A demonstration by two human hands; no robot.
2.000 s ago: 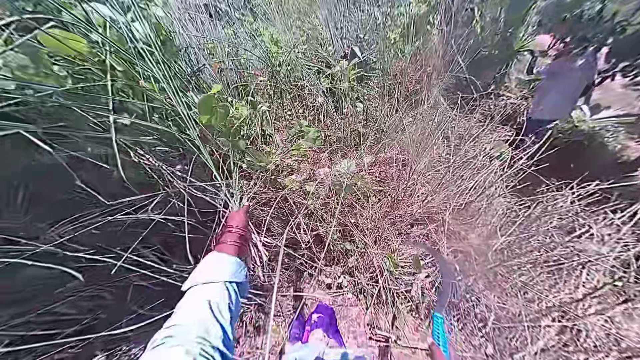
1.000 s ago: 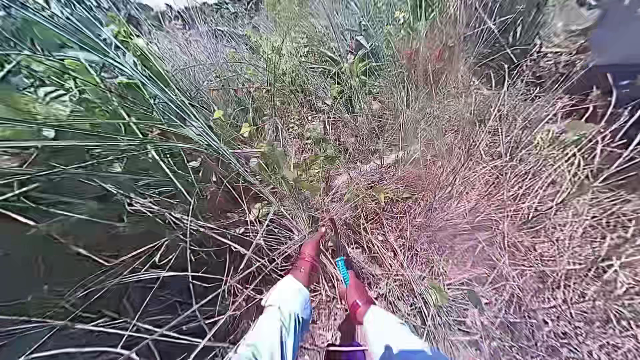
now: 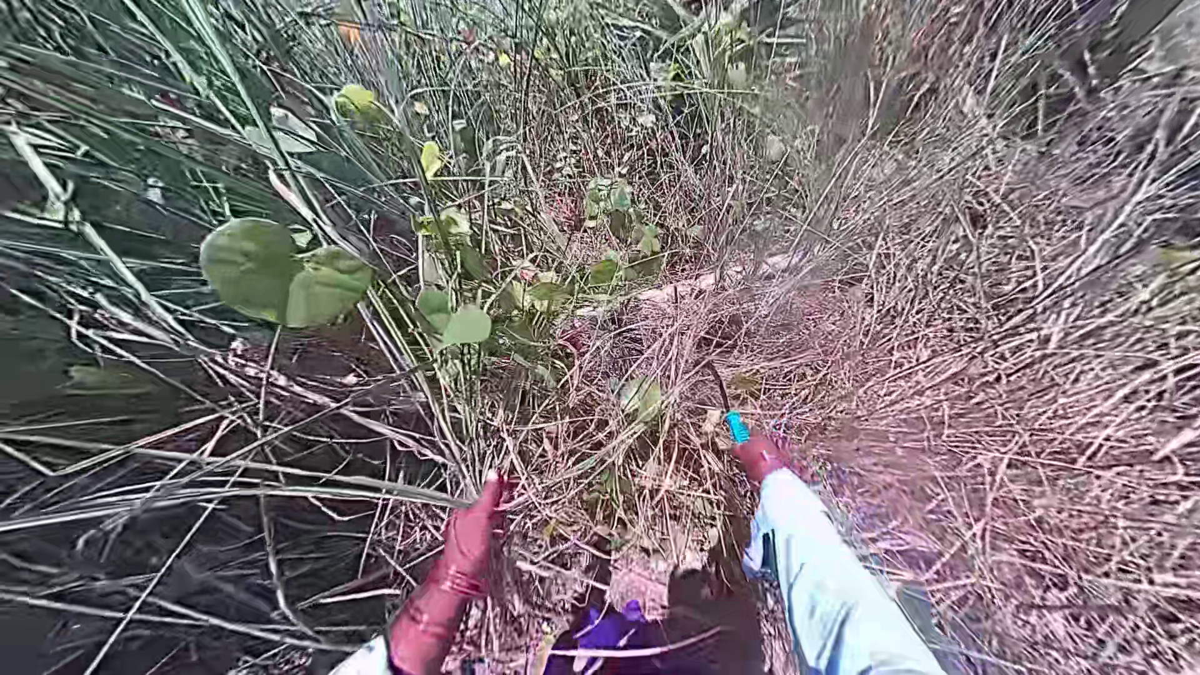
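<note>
My right hand (image 3: 757,456) is closed around the turquoise handle of a sickle (image 3: 737,427); its thin dark blade points up and away into dry grass, partly hidden by it. To the left, my left hand (image 3: 476,530), with bangles at the wrist, is at the base of a clump of grass stems (image 3: 450,441). Its thumb is up, and whether the fingers hold any stems cannot be made out. Broad green leaves (image 3: 466,324) stand among the stems just beyond it.
Dry cut-looking stalks (image 3: 1012,422) cover the ground on the right. Tall green blades (image 3: 216,56) lean in from the upper left over a dark, shaded patch (image 3: 84,562). A pale stem or log (image 3: 675,289) lies across the middle. Purple cloth (image 3: 614,626) shows at the bottom.
One second ago both hands were close together with the sickle between them; now they are apart, the right hand with the sickle farther right. The view has shifted.
</note>
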